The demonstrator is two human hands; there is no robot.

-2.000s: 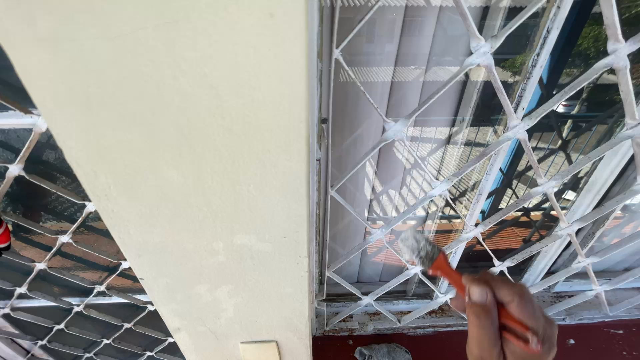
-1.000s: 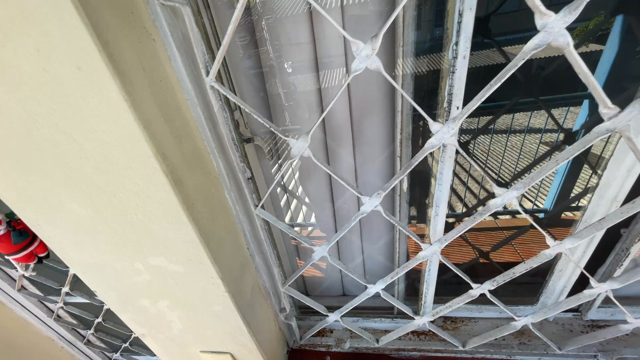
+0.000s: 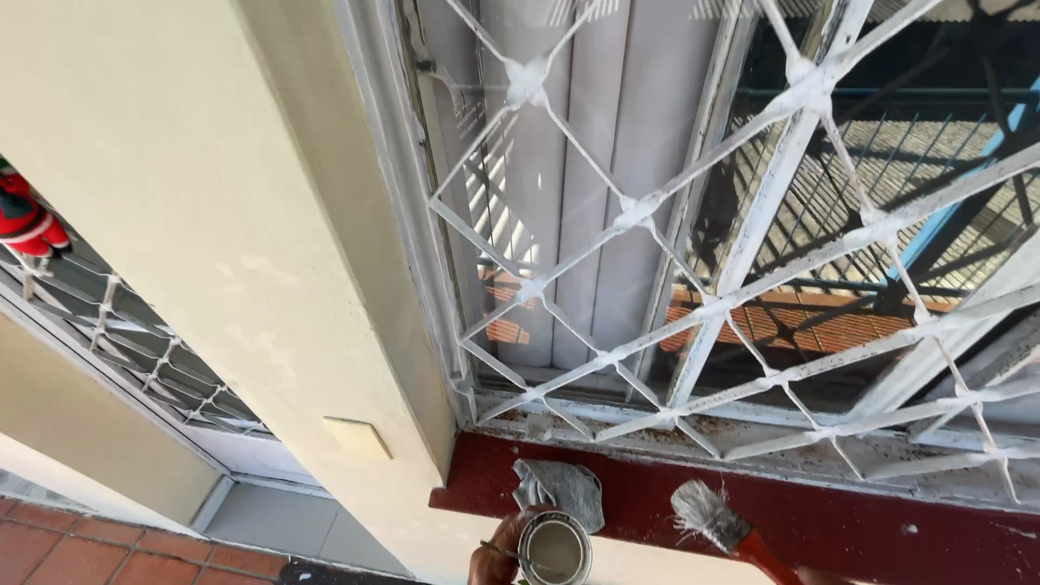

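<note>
At the bottom centre my left hand (image 3: 496,554) holds a small open paint can (image 3: 556,549) with pale paint and a thin stick or wire across its rim. A paintbrush (image 3: 708,515) with an orange-red handle and paint-caked bristles is over the dark red sill at the lower right. My right hand (image 3: 816,577) is at the handle's end, mostly cut off by the frame edge. A grey crumpled rag (image 3: 569,491) lies on the sill (image 3: 642,504), just beyond the can. White metal window grille (image 3: 715,309) stands above the sill, in front of the glass.
A cream wall pillar (image 3: 268,244) rises left of the window. Further left are another white grille (image 3: 162,357), a red figure ornament (image 3: 28,219) and terracotta floor tiles (image 3: 73,536). The bottom window frame (image 3: 634,426) has rusty, flaking patches.
The brush was against the lower grille two seconds ago, was out of view one second ago, and is now over the sill. My left hand and the paint can have come into view. The view has shifted.
</note>
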